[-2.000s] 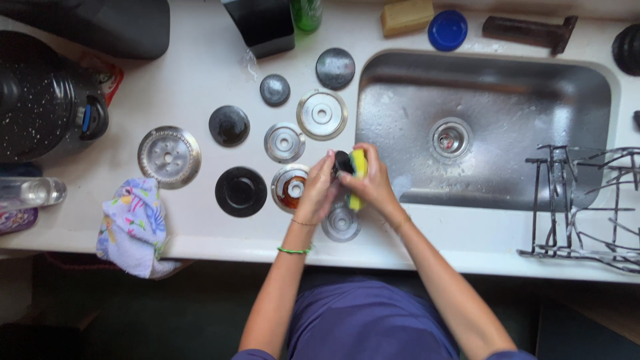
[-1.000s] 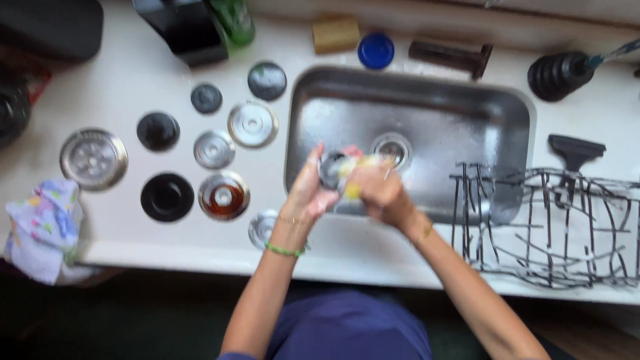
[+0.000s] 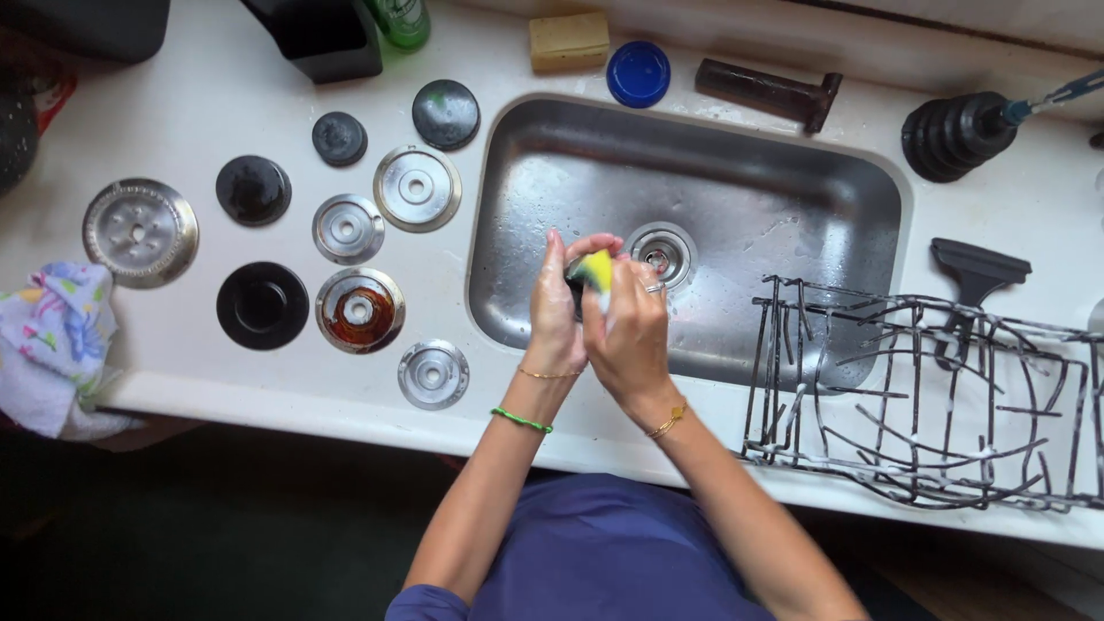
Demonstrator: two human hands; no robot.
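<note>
Over the left part of the steel sink [image 3: 733, 181], my left hand [image 3: 556, 310] cups a small dark round piece [image 3: 576, 289], probably a burner cap, mostly hidden by my fingers. My right hand [image 3: 628, 332] presses a yellow and green sponge [image 3: 595, 269] against it. Left of the sink lie black burner caps, among them a wide one [image 3: 262, 305] and a wet one [image 3: 253, 191]. Metal burner rings lie near them: one with brown residue [image 3: 360, 310], a clean one [image 3: 417, 188], a small one [image 3: 433, 373] by the counter's front edge and a large one [image 3: 141, 233] at the far left.
A soapy black wire grate [image 3: 914, 401] spans the counter and sink corner at right, beside a black squeegee [image 3: 979, 267] and plunger [image 3: 957, 136]. Behind the sink lie a yellow soap block [image 3: 569, 41], blue lid [image 3: 638, 74] and dark metal tool [image 3: 763, 90]. A floral cloth [image 3: 52, 345] overhangs the left edge.
Both hands have moved right with the sponge and dark piece, from over the counter rings to over the sink. The small ring near the front edge is now uncovered. The view has shifted right.
</note>
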